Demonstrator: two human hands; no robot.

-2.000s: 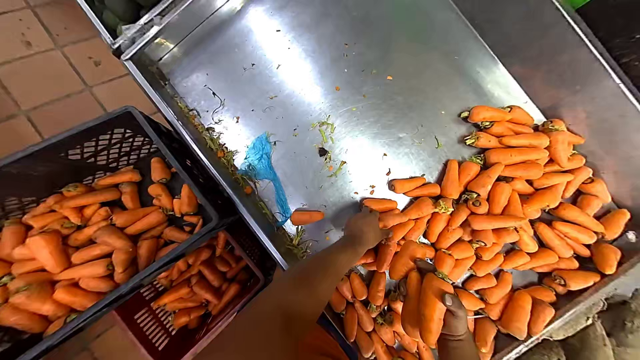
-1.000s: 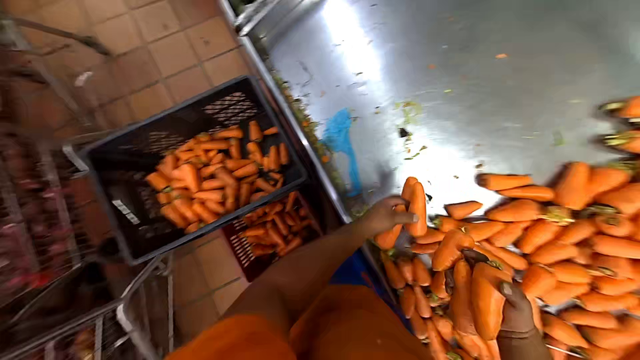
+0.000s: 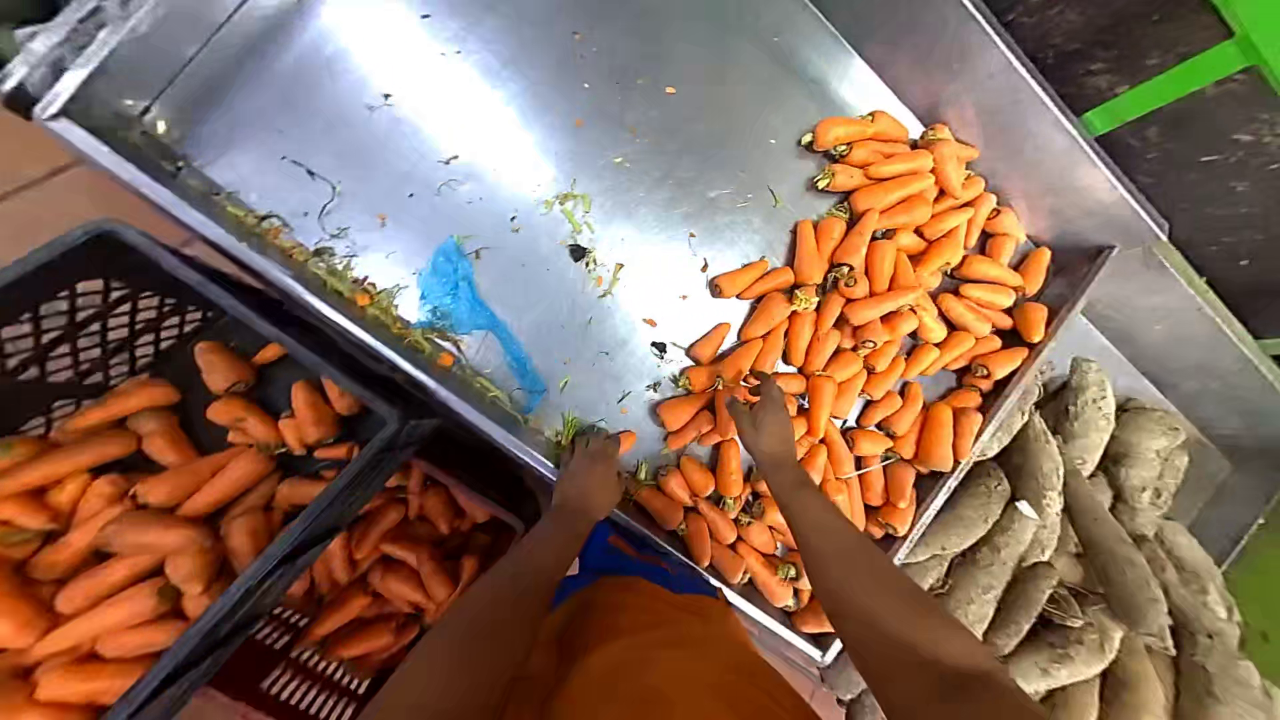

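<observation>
Many carrots [image 3: 880,300] lie piled on the right side of a metal display tray [image 3: 560,110]. My left hand [image 3: 592,470] is at the tray's near edge, its fingers around a carrot whose orange tip [image 3: 627,441] shows past them. Green leaf scraps [image 3: 568,428] are beside that hand. My right hand [image 3: 765,420] reaches over the near left part of the pile, its fingers spread and touching the carrots; no carrot is clearly in its grasp. A torn blue plastic piece [image 3: 465,300] lies on the tray to the left of the pile.
A black plastic crate [image 3: 395,425] of carrots stands at the left, beside a dark red crate [image 3: 515,510] with more carrots. Stem trimmings [image 3: 330,265] line the tray's left edge. Brown root vegetables [image 3: 1020,520] are heaped at lower right, beyond the tray's metal wall.
My left hand has moved from the raised carrots down to the tray's near edge. My right hand has let go of the large carrot it held. The view has swung back over the tray.
</observation>
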